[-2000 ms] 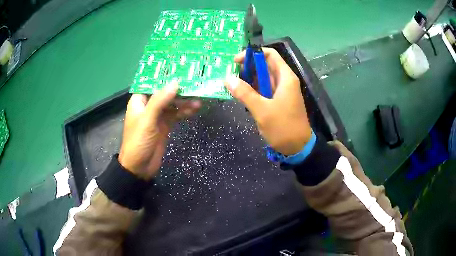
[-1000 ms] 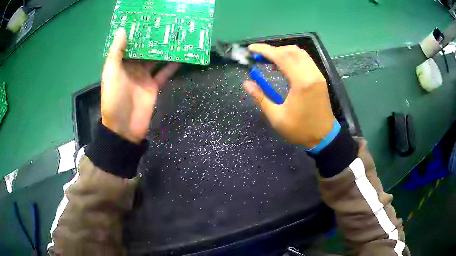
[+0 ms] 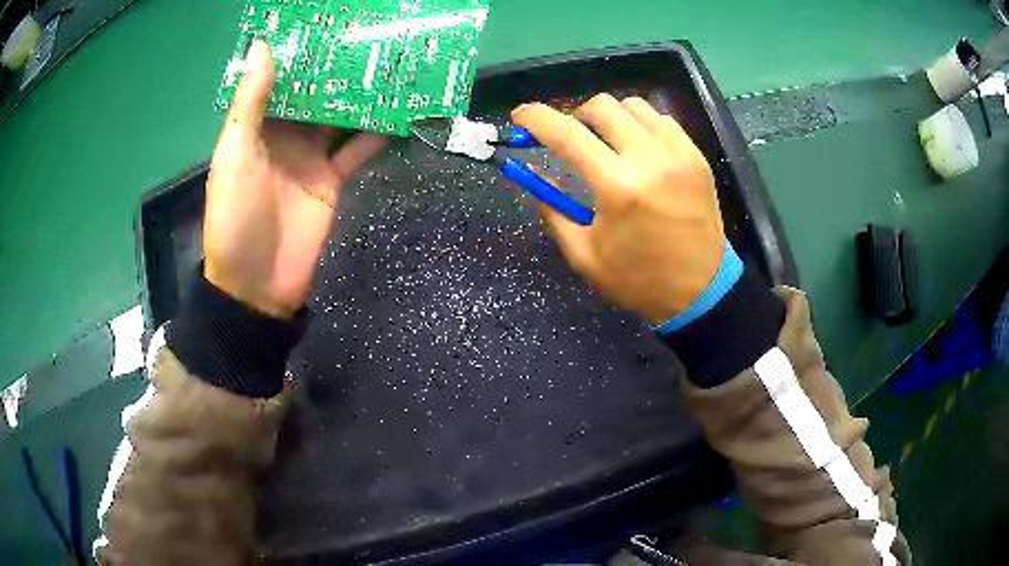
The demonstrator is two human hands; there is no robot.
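Note:
My left hand [image 3: 271, 205] holds a green PCB panel [image 3: 354, 61] by its near left part, thumb on top and fingers beneath. The panel is above the far edge of the black catch tray and its top is cut off by the picture's edge. My right hand [image 3: 636, 199] holds blue-handled flush cutters [image 3: 474, 138], handles spread. The cutter jaws are at the panel's near right edge; whether they touch it cannot be told. Lead clippings [image 3: 465, 310] are scattered over the catch tray [image 3: 487, 464].
A black case [image 3: 887, 274] lies right of the tray. A white tub [image 3: 948, 142] and a white tool cup [image 3: 954, 73] stand at the upper right. Thin blue-handled pliers [image 3: 55, 498] lie at the lower left.
The panel was first held in both hands, then in my left hand alone. The cutters have turned from pointing up to pointing left and moved to the panel's near edge.

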